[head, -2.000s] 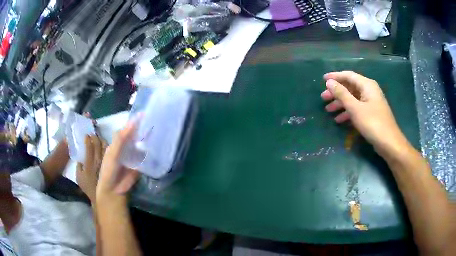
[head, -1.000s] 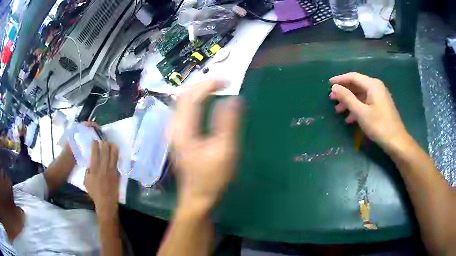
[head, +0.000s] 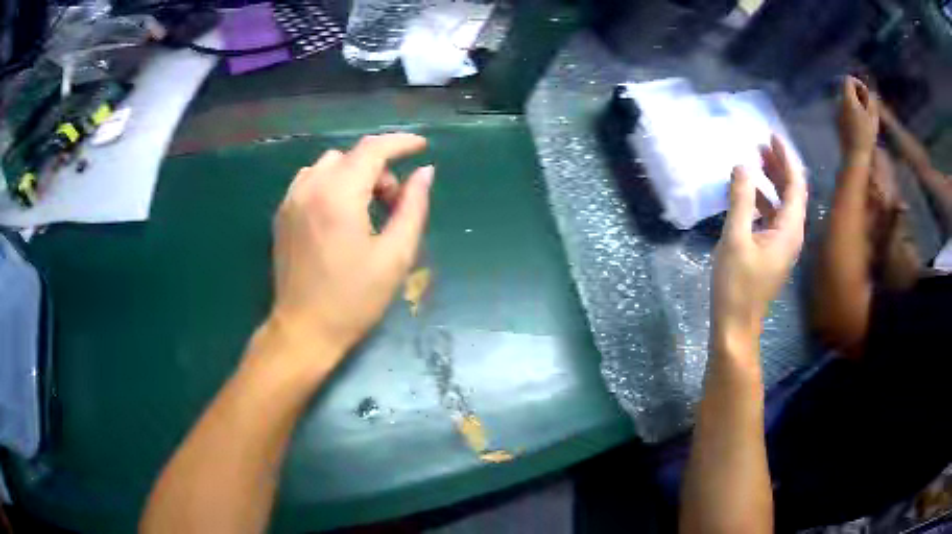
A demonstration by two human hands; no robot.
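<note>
A frosted whitish housing [head: 694,151] with a dark part beneath or beside it lies on the bubble wrap [head: 626,302] at the right. My right hand [head: 767,214] is at its right front edge, fingers apart; whether the fingertips touch it is unclear. My left hand [head: 350,224] is over the middle of the green work surface [head: 501,240], thumb and forefinger apart, holding nothing. Another frosted housing [head: 19,344] is cut off by the left edge of the picture.
Circuit boards [head: 63,130] lie on white paper [head: 131,172] at the back left. A purple pad [head: 251,37], a clear bottle [head: 371,31] and crumpled white material [head: 436,50] stand along the back. Another person's arm [head: 851,219] is at the far right.
The view has swung right, bringing the housing on the bubble wrap into sight. My right hand has moved to that housing. My left hand has moved away from the housing at the left.
</note>
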